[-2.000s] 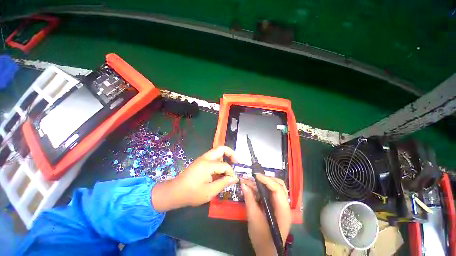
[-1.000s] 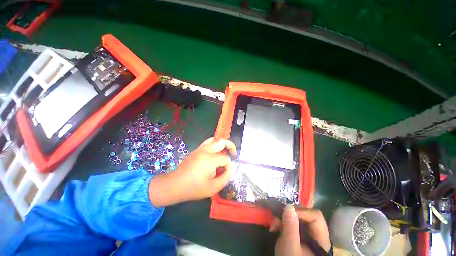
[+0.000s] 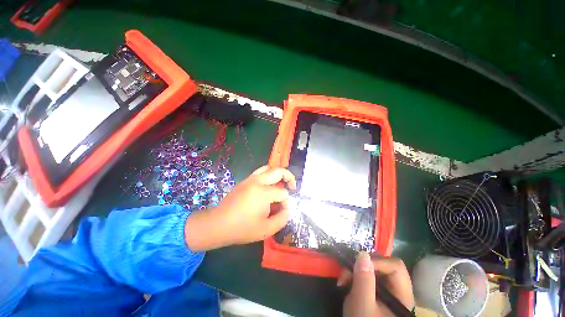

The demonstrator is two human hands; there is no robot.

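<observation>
A black tablet assembly with a silver-grey battery (image 3: 337,162) lies in a red-orange holding frame (image 3: 389,186) in front of me. Its shiny circuit board (image 3: 347,224) is at the end nearest me, partly washed out by glare. My right hand (image 3: 379,285) holds a black soldering iron (image 3: 342,252); its tip points up-left over the board's left part. My left hand (image 3: 251,207) is at the board's left edge with thumb and fingertips together. Whether it pinches a small part is hidden by glare and blur.
A heap of small wired components (image 3: 192,179) lies left. A second red-framed tablet (image 3: 80,127) rests tilted on a white parts tray (image 3: 59,71). At right are a round fan grille (image 3: 463,217) and a whitish tub (image 3: 433,285) with silver bits. A green conveyor (image 3: 248,49) runs behind.
The iron has swung from upright over the battery to a low slant across the board, and my right hand has moved right and down. The whole view has shifted slightly.
</observation>
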